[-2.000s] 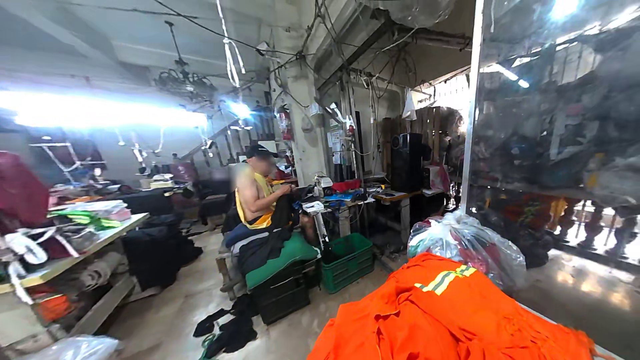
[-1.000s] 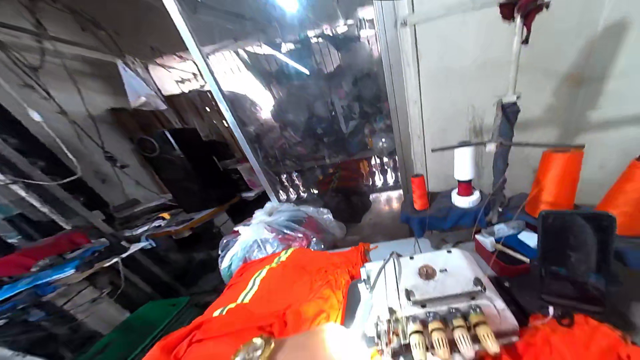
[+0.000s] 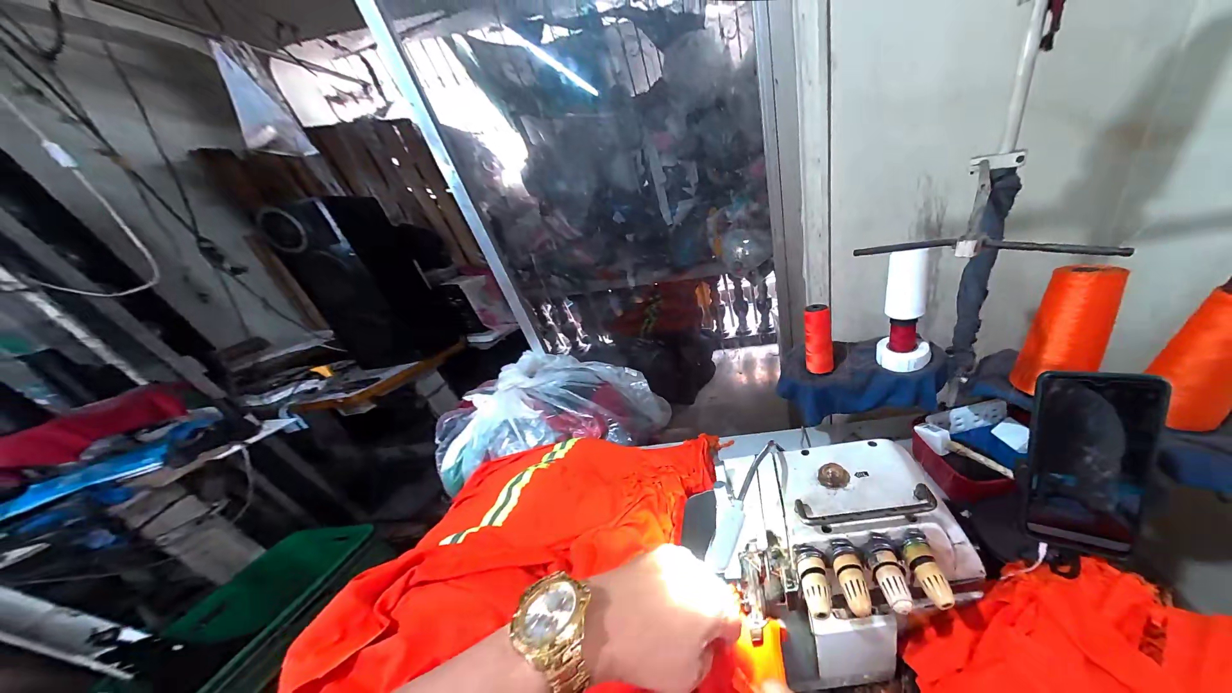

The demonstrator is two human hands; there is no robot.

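My left hand [image 3: 669, 616], with a gold-coloured wristwatch [image 3: 551, 621] on its wrist, reaches in from the bottom. Its fingers are curled on orange fabric [image 3: 597, 510] just left of the needle area of a white overlock sewing machine [image 3: 866, 481]; glare covers part of the hand. The fabric bears a yellow and silver reflective stripe [image 3: 510, 493]. Bright lamplight falls on the cloth under the presser foot [image 3: 760, 616]. Four tension dials stand on the machine's front. A sliver of skin shows at the bottom edge, perhaps a fingertip of my right hand, otherwise hidden.
Orange thread cones [image 3: 1070, 327], a smaller red-orange spool [image 3: 818, 339] and a white spool [image 3: 905, 289] stand behind the machine. A smartphone [image 3: 1095, 462] stands upright at the right, by a red tray [image 3: 962, 472]. More orange cloth [image 3: 1049, 635] lies right; a filled plastic bag [image 3: 549, 409] sits behind.
The view has swung right from the room to the machine. The hand with the watch, low at the bottom edge one second ago, now reaches further in, beside the presser foot.
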